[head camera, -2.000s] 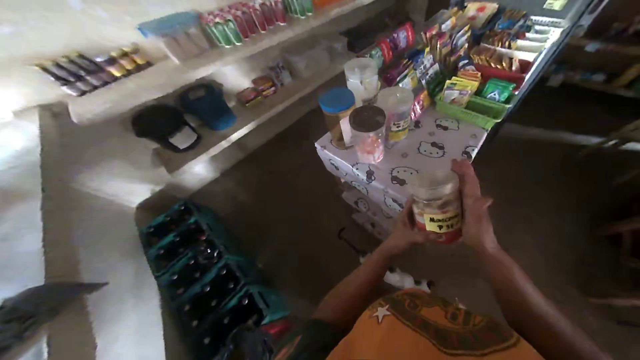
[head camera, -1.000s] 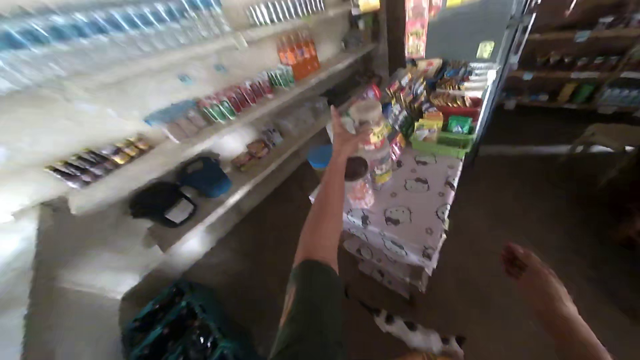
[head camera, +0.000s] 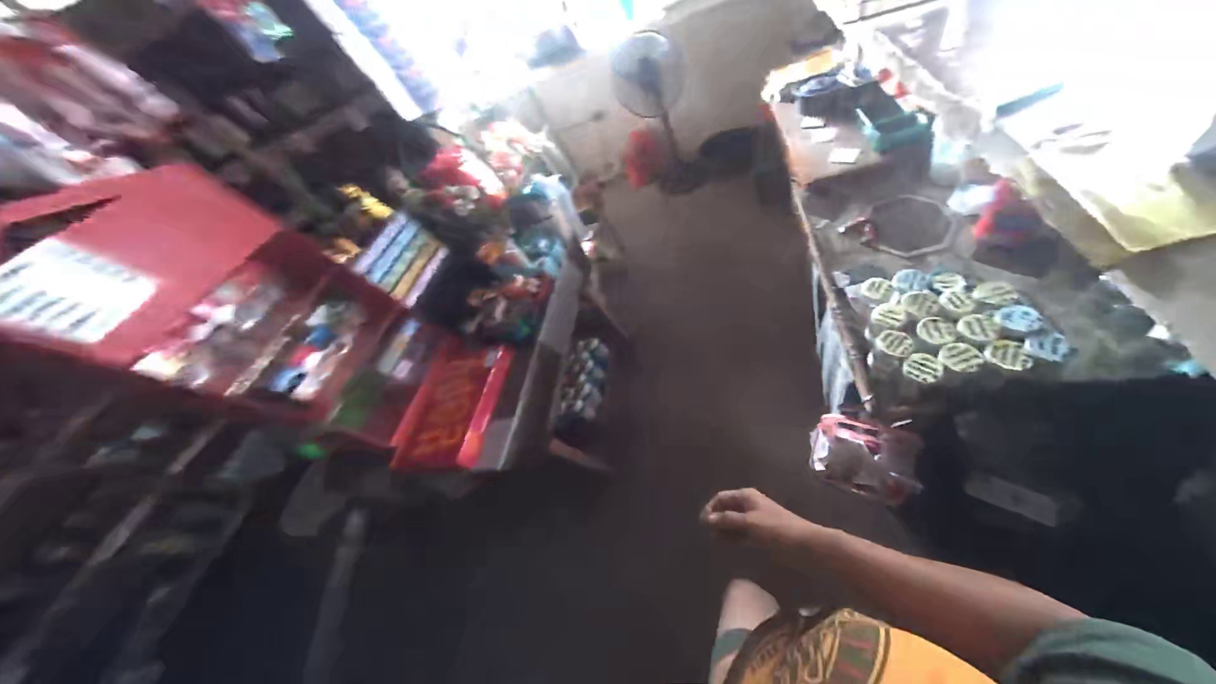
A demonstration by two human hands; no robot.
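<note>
My right hand [head camera: 746, 513] reaches in from the lower right over the dark floor. Its fingers are curled in, and nothing shows in them. A short piece of my left arm [head camera: 746, 606] with a green sleeve is visible beside the orange shirt [head camera: 855, 655]; the left hand itself cannot be seen. Nearest to my right hand, up and to the right, a pink and clear plastic item [head camera: 860, 456] hangs or stands at the counter's corner. Beyond it, many round-topped containers [head camera: 959, 328] are grouped on the counter.
A red display case [head camera: 190, 256] and a red box [head camera: 446, 404] with goods line the left side. A standing fan [head camera: 649, 76] is at the far end of the aisle floor [head camera: 703, 285]. A green container [head camera: 893, 128] sits on the right counter.
Two seconds ago both hands held a lidded jar; one second ago my left hand was among the jars on the patterned table. The view has swung to another part of the shop.
</note>
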